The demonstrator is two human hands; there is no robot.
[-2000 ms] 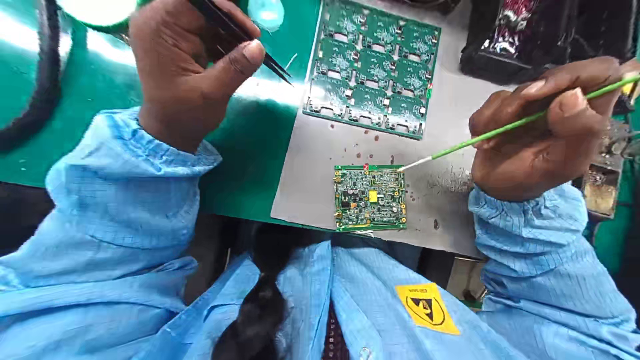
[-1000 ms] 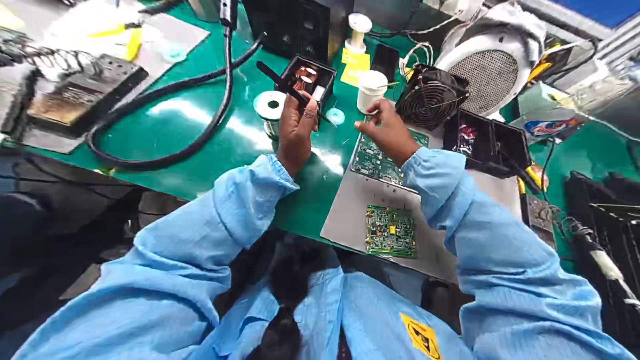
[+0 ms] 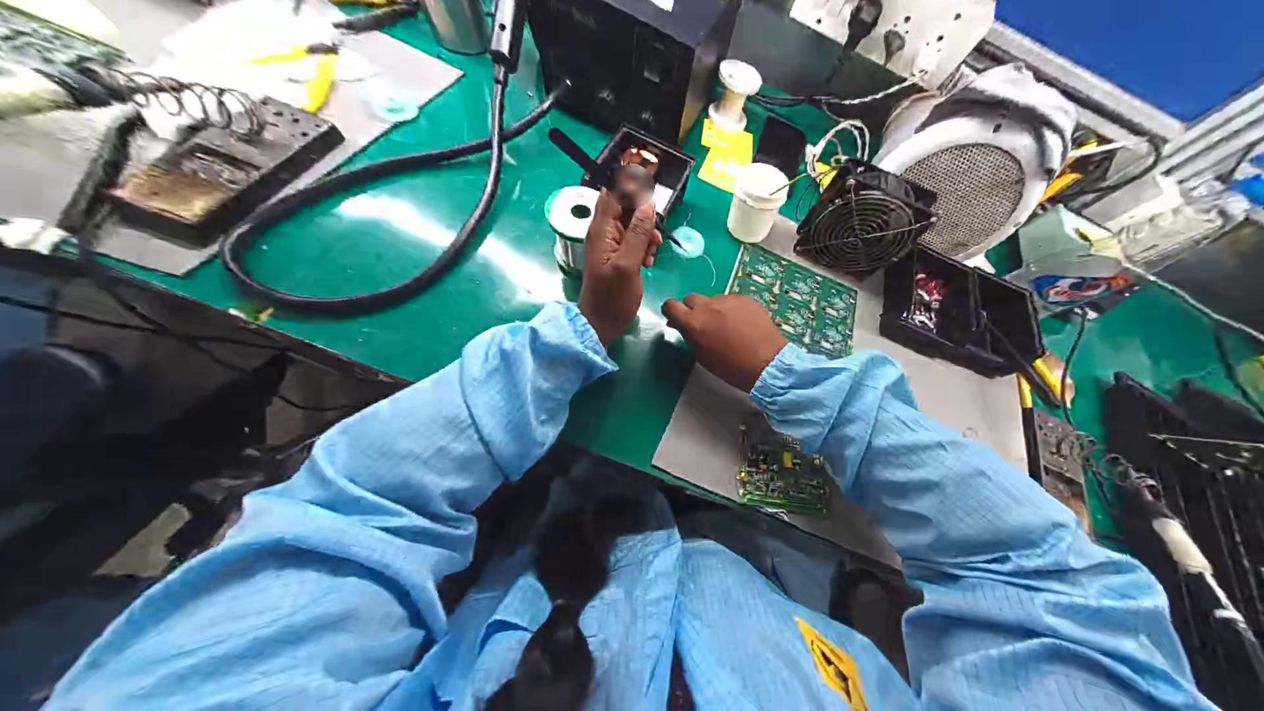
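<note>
My left hand [image 3: 614, 257] is raised over the bench, holding black tweezers [image 3: 573, 150] that cross behind its fingers. A blurred round object [image 3: 634, 186] shows at its fingertips; what it is cannot be told. To the right, my right hand [image 3: 726, 336] is curled, palm down, with no tool visible in it. Beyond it stands a white jar [image 3: 757, 202] with a thin green stick [image 3: 798, 180] at its mouth. A panel of green circuit boards [image 3: 800, 296] lies partly behind my right hand. The populated circuit board [image 3: 785, 476] sits nearer me, partly covered by my right sleeve.
A solder wire spool [image 3: 571, 222] and an open black box [image 3: 667, 163] are by my left hand. A thick black cable [image 3: 365, 301] loops at left near a soldering iron stand [image 3: 222, 168]. At right are a black fan [image 3: 864, 222] and a black parts bin [image 3: 963, 311] on the grey mat [image 3: 913, 395].
The green stick was in my right hand two seconds ago; now it is at the white jar. My right hand has moved back from the jar towards me. The view has shifted to show more bench.
</note>
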